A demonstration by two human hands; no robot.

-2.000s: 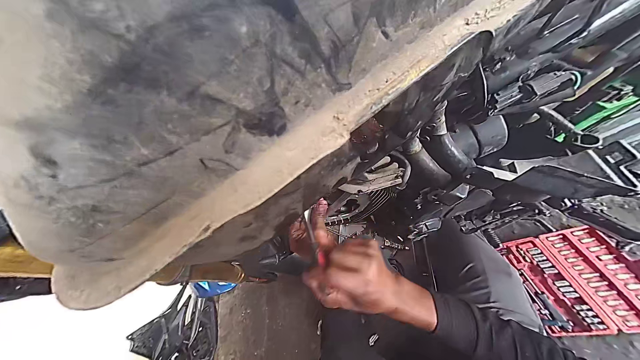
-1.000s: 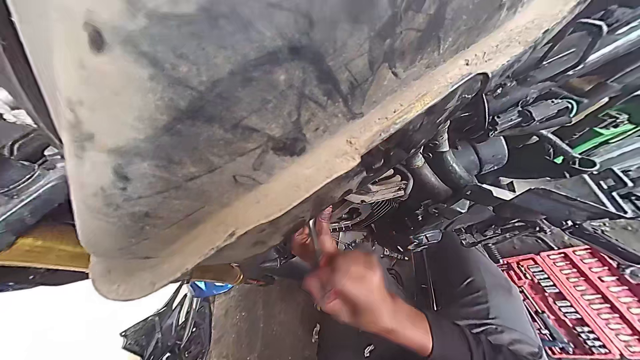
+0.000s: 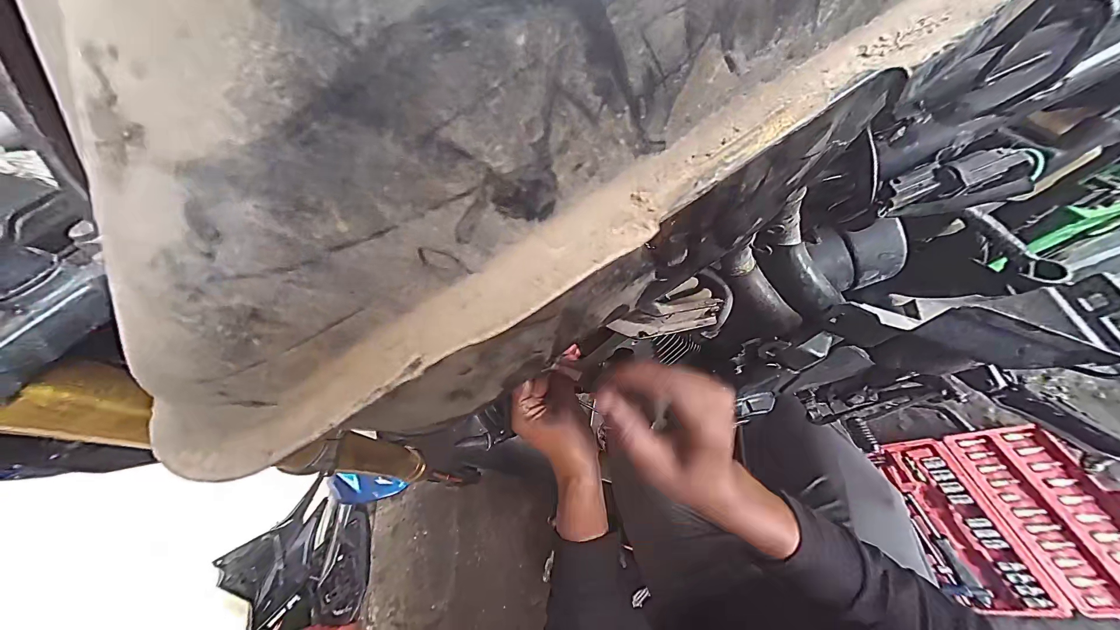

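Observation:
My left hand (image 3: 551,416) is raised at the lower edge of a large dusty fuel tank (image 3: 367,201), its fingertips up among the motorcycle's parts. Whether it grips something there is hidden. Just to its right is my right hand (image 3: 678,420), blurred, with fingers bent and partly apart; a thin dark thing shows near its fingertips, but I cannot tell if it is held. Beyond the hands are a pale metal part (image 3: 669,317) and a dark coil spring (image 3: 678,348). Black hoses (image 3: 774,284) curve away to the upper right.
A red socket set case (image 3: 1006,512) lies at the lower right. Gold fork tubes (image 3: 83,402) cross on the left, with a blue part (image 3: 367,487) below. Black plastic panels (image 3: 306,560) stand at the lower left. Black frame parts (image 3: 980,337) jut out on the right.
My left hand and wrist now show much more below the tank's edge. The red-and-metal tool seen in my right hand two seconds ago is no longer plain to see.

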